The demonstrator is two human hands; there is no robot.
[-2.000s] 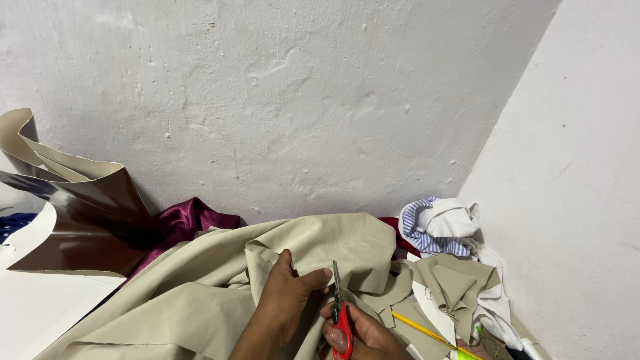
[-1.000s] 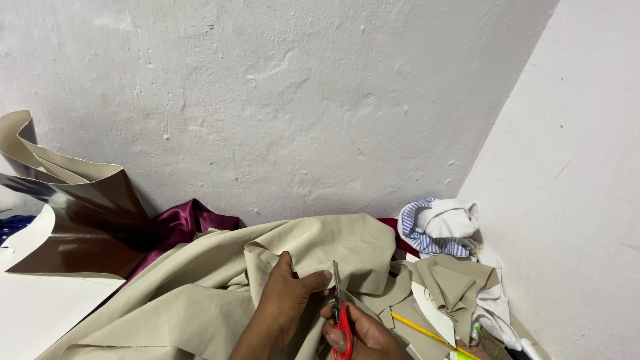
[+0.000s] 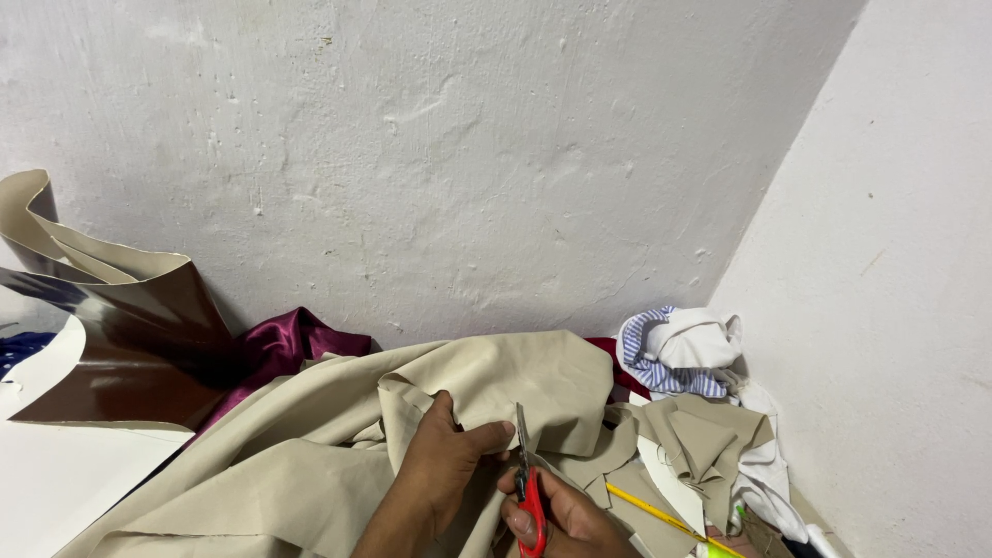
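A large piece of beige fabric (image 3: 310,488) lies bunched in folds across the lower middle of the head view. My left hand (image 3: 446,457) grips an edge of it, with the thumb pointing right toward the blades. Just to the right, my right hand (image 3: 570,519) holds scissors with red handles (image 3: 532,511); their blades point up, close to the left thumb tip. Whether the blades are apart is hard to tell. The fabric partly hides the fingers of the left hand.
Brown glossy sheet material (image 3: 147,341) stands curled at left above white sheets (image 3: 70,473), beside maroon satin cloth (image 3: 291,341). At right lie beige fabric scraps (image 3: 705,442), a yellow pencil (image 3: 655,511) and a bundle of white and blue-striped cloth (image 3: 682,349). White walls (image 3: 465,155) meet behind.
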